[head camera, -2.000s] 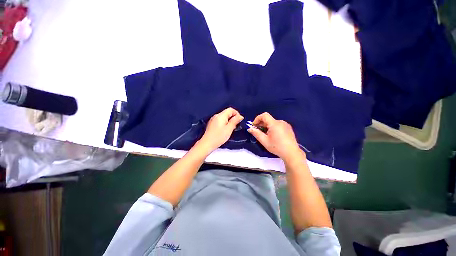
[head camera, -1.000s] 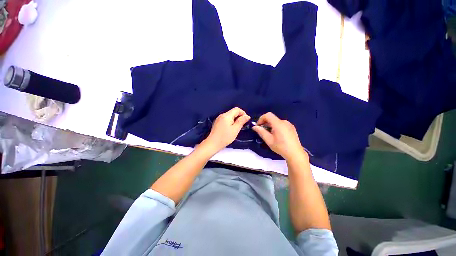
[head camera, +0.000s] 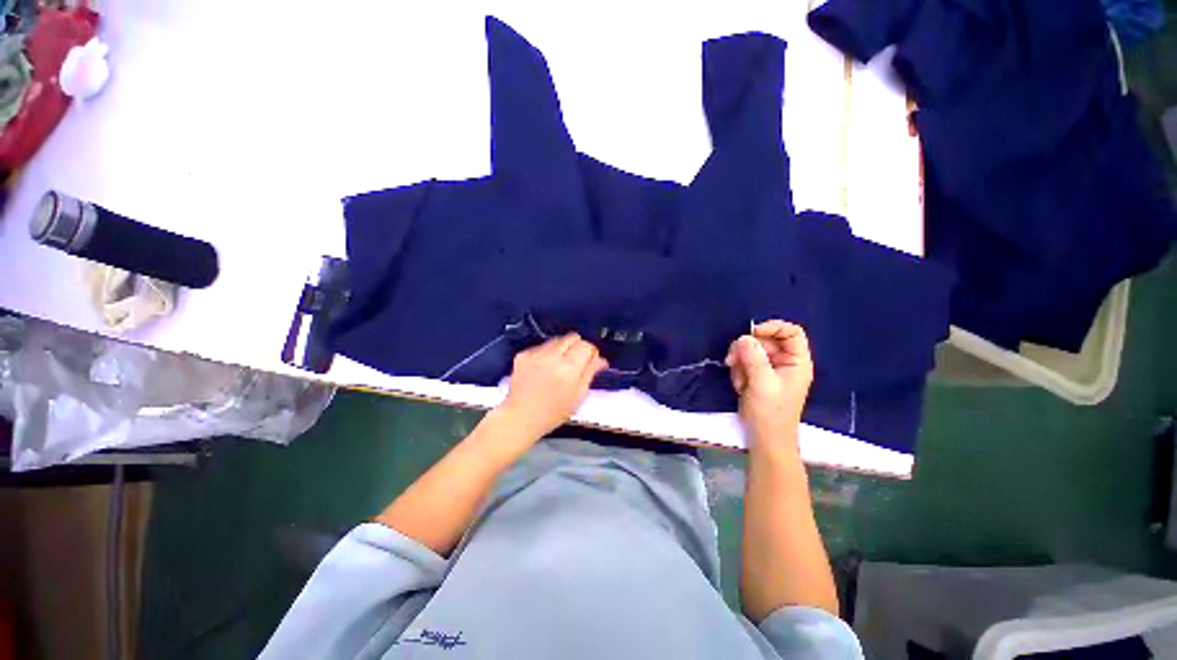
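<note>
A part-sewn navy garment (head camera: 620, 245) lies on the white table (head camera: 323, 90), its two sleeve-like panels pointing away from me. My left hand (head camera: 555, 380) rests on the garment near its lower edge, fingers bent over the cloth. My right hand (head camera: 774, 371) is raised to the right with finger and thumb pinched together on a pale thread (head camera: 691, 369) that runs from the garment's middle. A small thin tip stands up at these fingers, too small to name. A dark label with yellowish marks (head camera: 622, 337) shows between the hands.
A black flask (head camera: 142, 249) and an off-white roll (head camera: 127, 299) lie at the left. A dark flat phone-like object (head camera: 316, 313) touches the garment's left side. More navy garments (head camera: 1033, 168) hang over a cream bin (head camera: 1084, 368) at the right. Plastic bags (head camera: 168, 402) hang at the table edge.
My right hand has moved right, away from my left hand, drawing the pale thread out. My left hand has shifted slightly down and left, flatter on the cloth. The label now shows.
</note>
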